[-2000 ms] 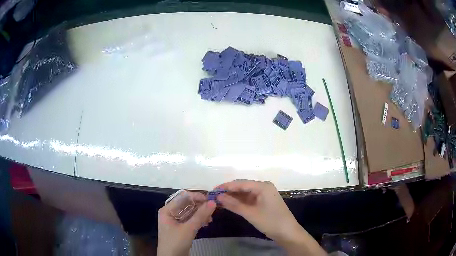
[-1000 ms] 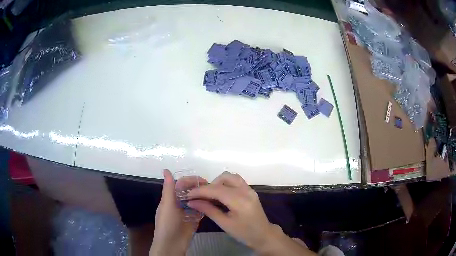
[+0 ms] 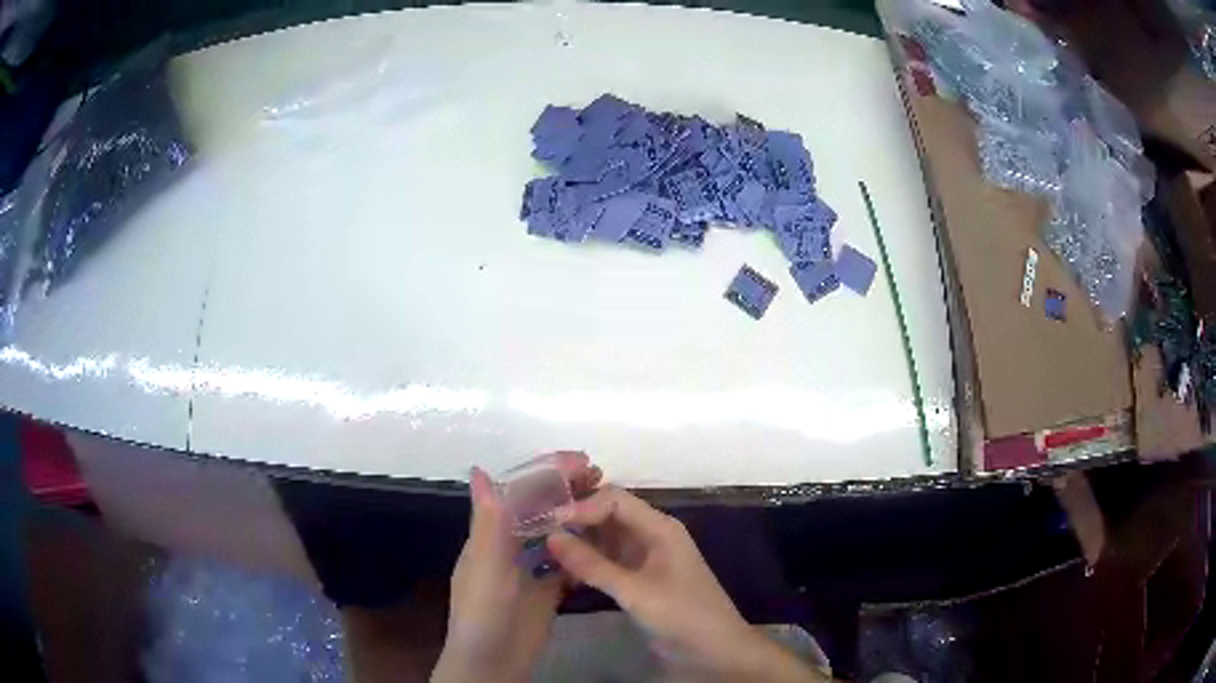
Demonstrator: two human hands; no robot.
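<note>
My left hand (image 3: 496, 580) holds a clear plastic case (image 3: 538, 499), its lid standing open, just in front of the bench's near edge. A purple-blue square piece (image 3: 539, 555) shows at the case's lower part, partly hidden by my fingers. My right hand (image 3: 654, 567) has its thumb and fingers on the case and the piece from the right. On the white tabletop lies a heap of purple-blue square pieces (image 3: 680, 174). One loose square (image 3: 751, 291) lies in front of the heap, and another (image 3: 856, 271) at its right end.
A green strip (image 3: 896, 320) lies near the white tabletop's right side. Cardboard (image 3: 1040, 380) at the right bears clear bags (image 3: 1054, 160), a white strip (image 3: 1028, 276) and a small purple-blue square (image 3: 1055, 304). A large shiny bag (image 3: 107, 174) is at the left. Clear items (image 3: 247, 620) lie below the bench.
The purple-blue piece held between both hands two seconds ago is now at the case. The case has come up with its lid raised, and my right hand has shifted around it.
</note>
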